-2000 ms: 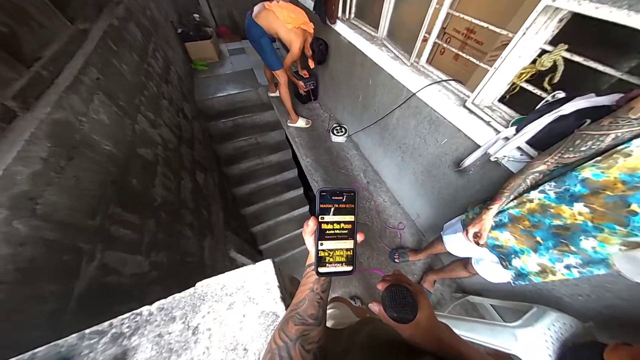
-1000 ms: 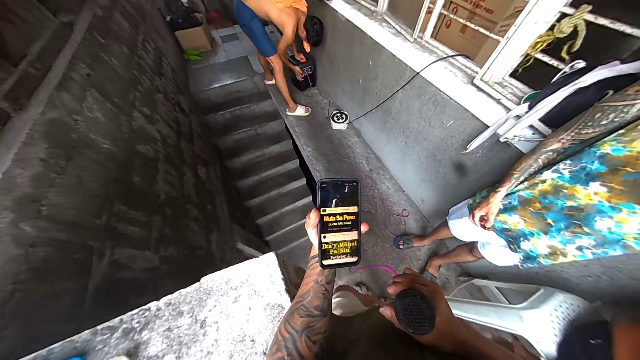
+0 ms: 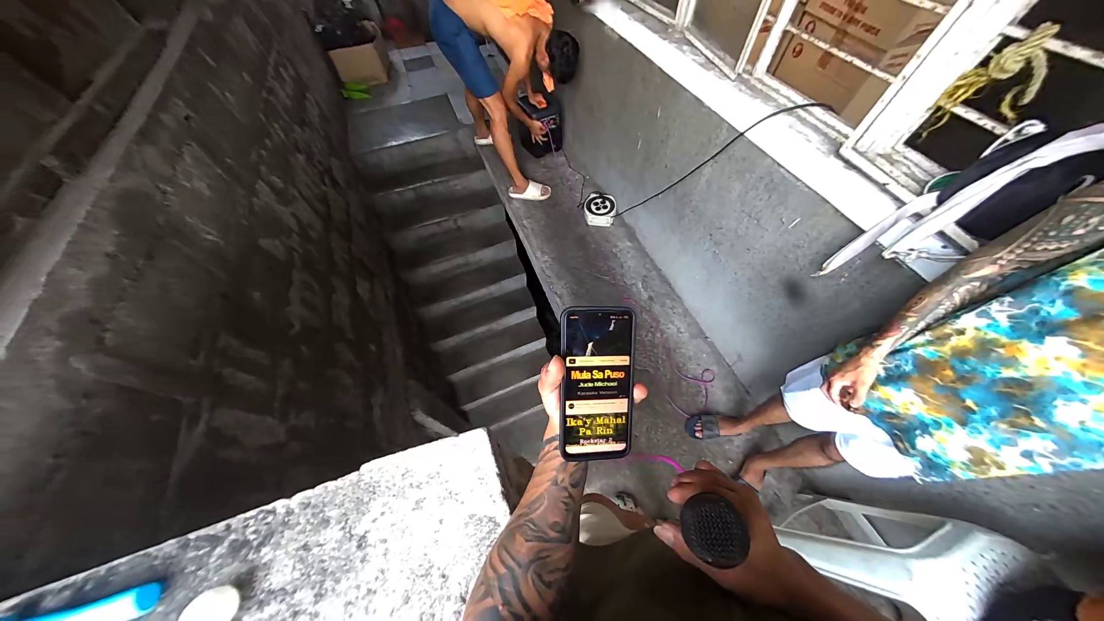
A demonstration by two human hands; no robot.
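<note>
A smartphone [image 3: 596,382] in a dark case lies upright in my left hand [image 3: 552,392], its lit screen facing me and showing pictures with writing. To its lower right, my right hand [image 3: 746,517] is closed around a microphone [image 3: 714,530] with a black mesh head; its handle is mostly hidden under the head. A pink cable [image 3: 660,460] runs on the ground near the microphone. Up ahead a person [image 3: 504,60] in blue shorts bends over a black speaker [image 3: 542,125], both hands at it.
Concrete steps [image 3: 466,285] descend beside a ledge. A white round socket unit [image 3: 599,209] with a black cord sits by the wall. At right stands a person in a colourful shirt [image 3: 1018,371], near a white plastic chair [image 3: 914,552]. A rough concrete wall top [image 3: 362,526] is lower left.
The list on the phone screen has shifted upward since two seconds ago. My hands still hold the phone and the microphone. The view has shifted somewhat.
</note>
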